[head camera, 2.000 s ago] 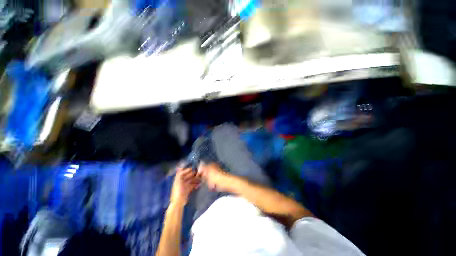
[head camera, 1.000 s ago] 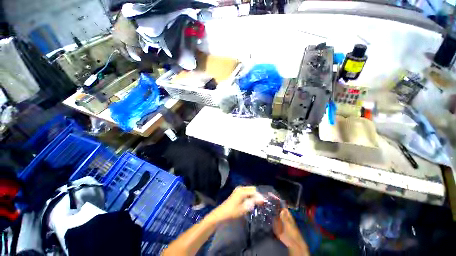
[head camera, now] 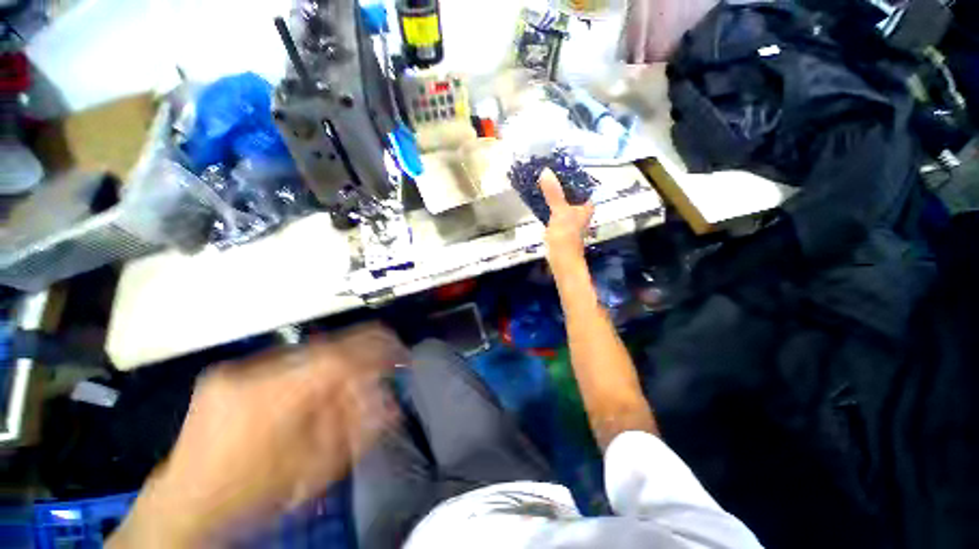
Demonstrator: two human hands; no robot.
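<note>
My right hand (head camera: 566, 214) reaches forward over the right part of the pale sewing table (head camera: 183, 306). It grips a clear bag of small dark trims (head camera: 550, 182), thumb on top. My left hand (head camera: 290, 413) is large and blurred at the lower left, above my lap. Its fingers cannot be made out well, and nothing shows in it. The grey sewing machine (head camera: 335, 118) stands left of my right hand, with a shallow tray (head camera: 456, 177) between them.
A bottle with a yellow label (head camera: 420, 30) stands behind the machine. A blue plastic bag (head camera: 231, 118) and a white basket (head camera: 75, 236) are at left. Dark garments (head camera: 794, 97) are piled at right. A blue crate (head camera: 81, 520) shows at lower left.
The view has swung right. The clear bag has moved from my lap, where both hands were at it, to the table in my right hand. My left hand has come away from it.
</note>
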